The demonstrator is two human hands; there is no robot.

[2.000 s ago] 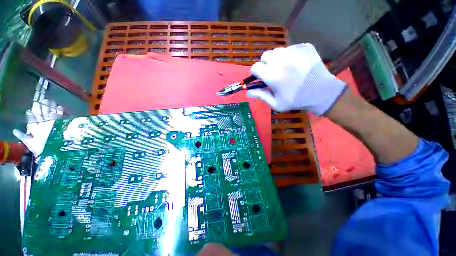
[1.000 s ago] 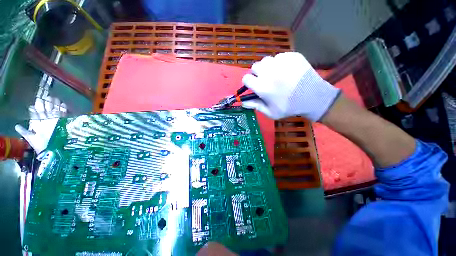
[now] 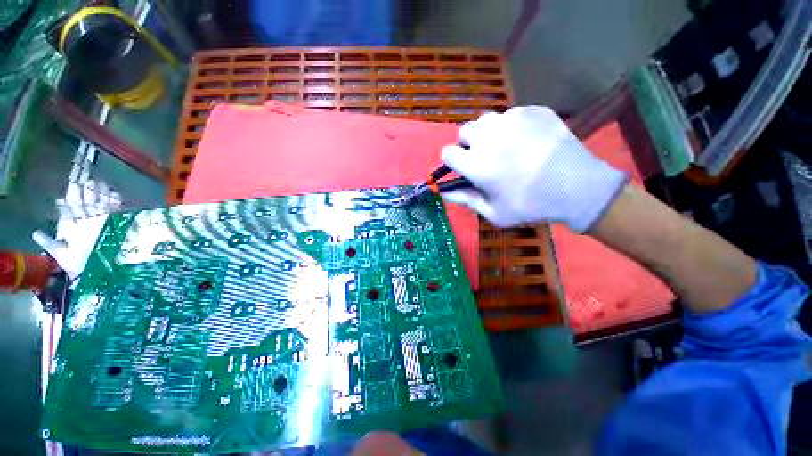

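Note:
A large green printed circuit board [image 3: 258, 321] fills the lower left, bright with glare. My right hand [image 3: 534, 169], in a white knit glove, is closed on small cutters [image 3: 427, 189] with black and orange-red handles. Their jaws are at the board's far right corner; contact is unclear. A rounded bare-skin patch, seemingly part of my left hand [image 3: 383, 444], overlaps the near edge at the bottom, mostly cut off. A white glove [image 3: 82, 233] shows at the board's left edge, partly hidden; I cannot tell whether a hand is in it.
A pinkish-red foam sheet [image 3: 312, 151] lies behind the board on an orange-brown slotted tray [image 3: 347, 71]. More red foam [image 3: 605, 267] is at the right. A red wrapped post [image 3: 20, 270] stands at the left edge. A yellow ring [image 3: 133, 92] is at the upper left.
My right hand has moved slightly down and right. The cutter jaws have moved from above the foam down to the board's far right corner. The board has shifted slightly.

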